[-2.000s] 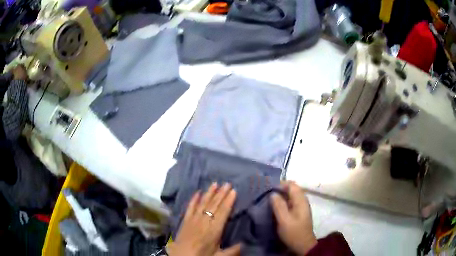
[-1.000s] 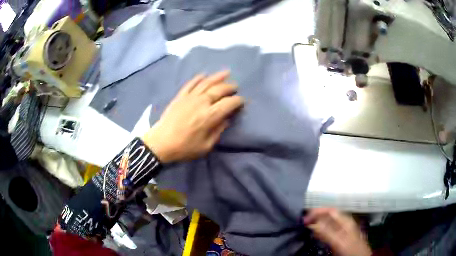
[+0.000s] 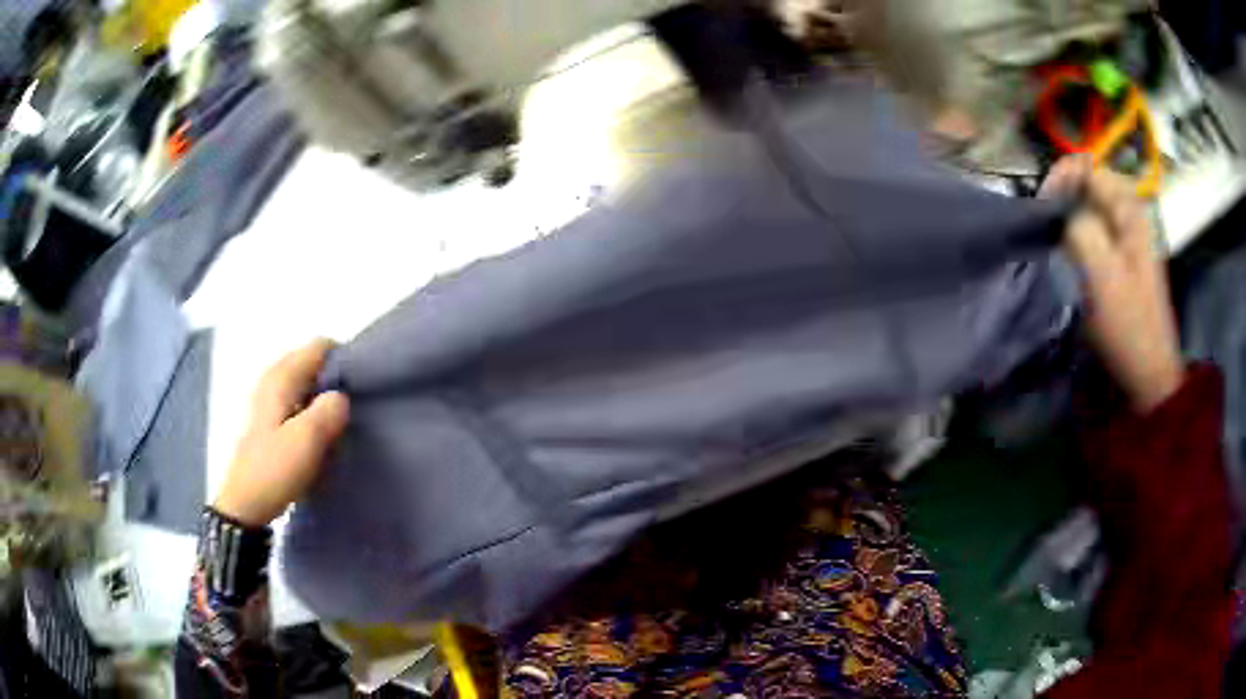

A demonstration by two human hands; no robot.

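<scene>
A large grey-blue garment panel (image 3: 656, 328) is stretched between my two hands across the front of the table, somewhat blurred. My left hand (image 3: 284, 437) pinches its left end between thumb and fingers. My right hand (image 3: 1114, 266) grips its far right end, off the table's right side. A darker fold runs along the panel, and a short slit-like line shows at its lower left. The cream-white sewing machine head (image 3: 396, 89) stands behind the panel. The panel hides much of the machine bed.
Paler and darker cut pieces (image 3: 171, 410) lie at the table's left. A yellowish second machine (image 3: 48, 458) is at the left edge. Red and yellow scissors handles (image 3: 1127, 130) are at the upper right. A yellow crate edge (image 3: 469, 662) shows below, beside patterned cloth over my lap (image 3: 738, 601).
The view has swung to the right. My left hand, earlier flat on the panel, now pinches its left end. My right hand has moved up and right, and the panel is now stretched sideways.
</scene>
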